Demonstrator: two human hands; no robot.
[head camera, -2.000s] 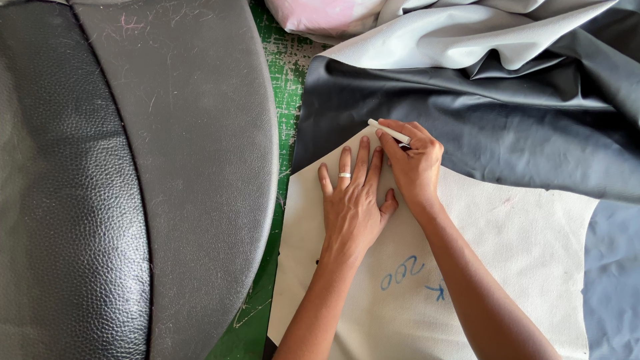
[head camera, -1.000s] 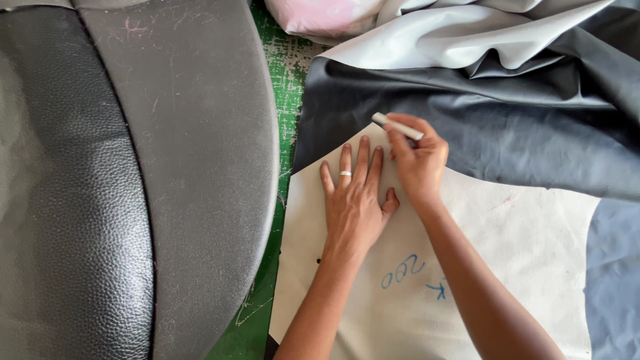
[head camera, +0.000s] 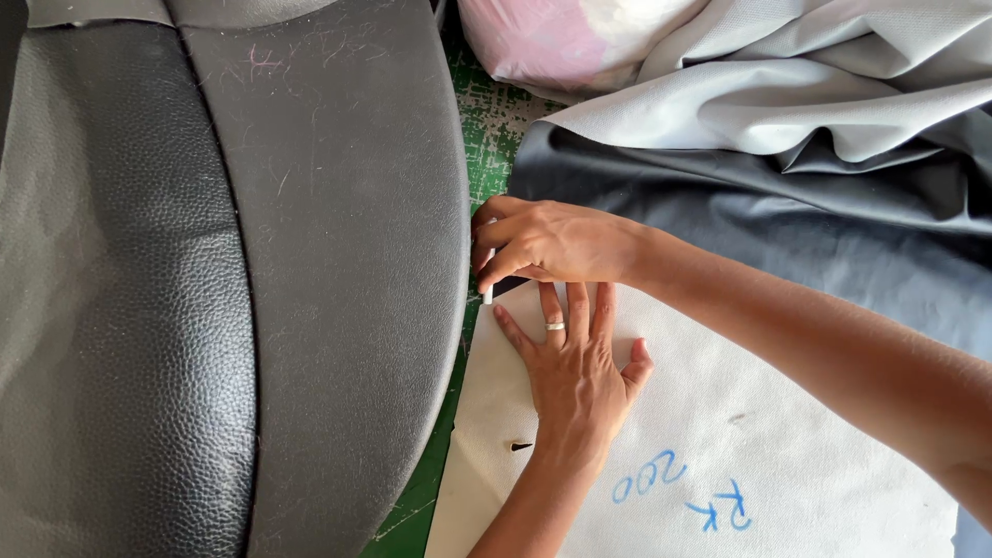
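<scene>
My left hand (head camera: 577, 372), with a ring on one finger, lies flat with spread fingers on a white fabric-backed pattern piece (head camera: 775, 434) that bears blue handwriting. Between the fingers of my right hand (head camera: 542, 240) is a white stick of marking chalk (head camera: 488, 294), its lower end at the piece's upper left corner. The right forearm crosses above the left fingertips. Beneath the pattern piece lies dark synthetic leather (head camera: 666, 186), smooth side up. A small slit shows in the pattern piece beside my left wrist.
A large black padded cover of grained leather (head camera: 349, 232) fills the left side. Between it and the pattern runs a scratched green tabletop (head camera: 418, 496). Folds of grey-backed material (head camera: 759, 101) lie at the upper right, beside a pink and white plastic-wrapped bundle (head camera: 558, 39).
My right hand has moved left with the chalk, from the pattern's top point to its upper left corner. My left hand stays spread on the pattern.
</scene>
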